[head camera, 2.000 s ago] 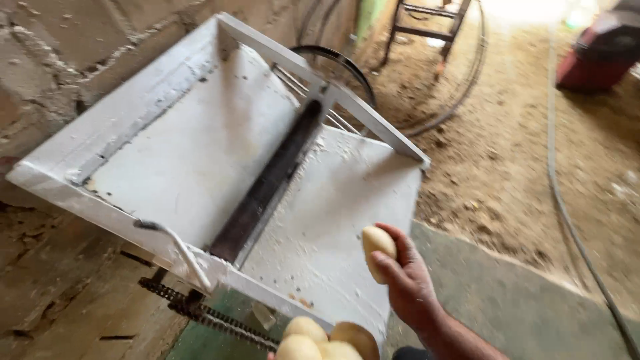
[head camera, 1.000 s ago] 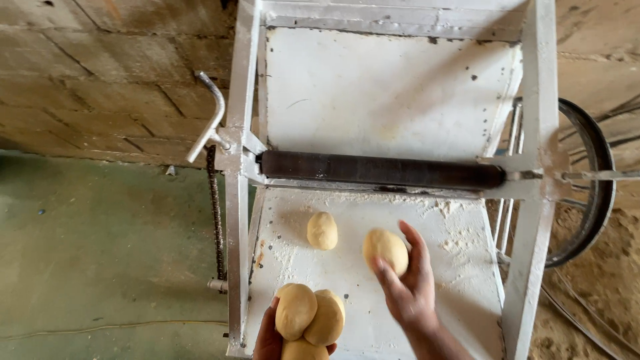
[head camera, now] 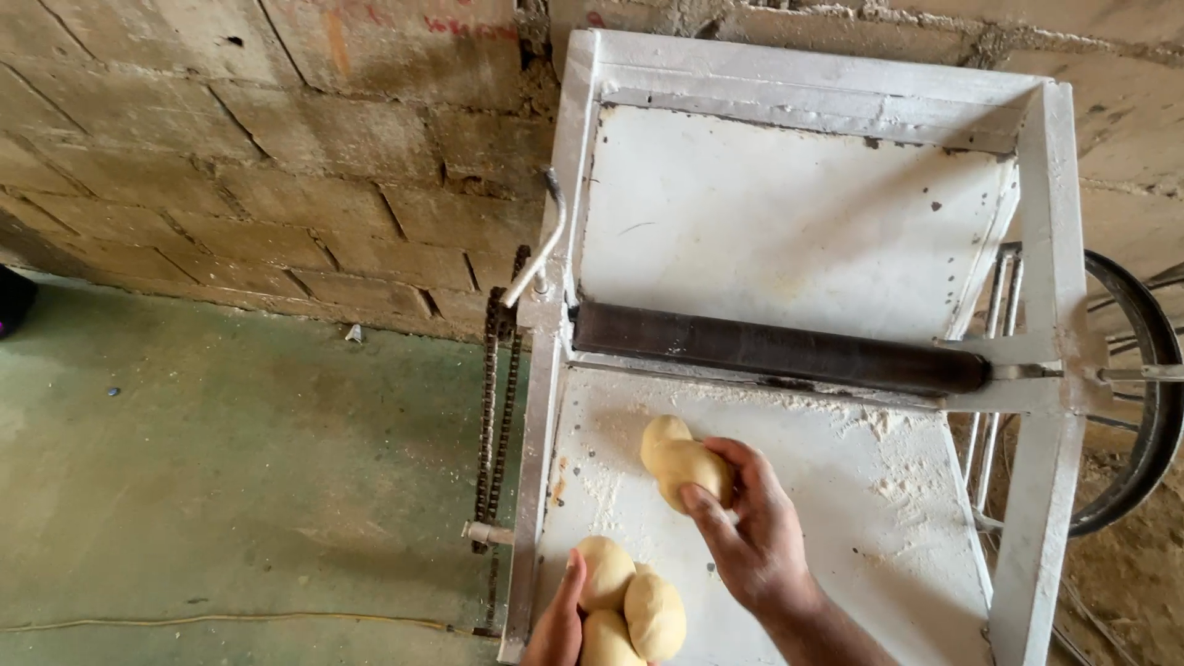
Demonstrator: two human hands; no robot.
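My right hand grips a ball of pale yellow dough over the lower white tray of a dough roller machine. Just behind that ball, partly covered by it, another dough ball is on the tray. At the bottom of the view, my left hand holds several dough balls in a cluster; its palm is hidden beneath them. A dark metal roller spans the machine beyond both hands. White flour is scattered on the lower tray.
A bent metal handle and a drive chain are on the frame's left side. A black wheel stands at its right. Behind rises a block wall. A thin yellow cable crosses the green floor.
The view has swung round to face the machine. Since one second ago, my right hand has brought its dough ball left, up to the ball on the tray. My left hand still holds its cluster.
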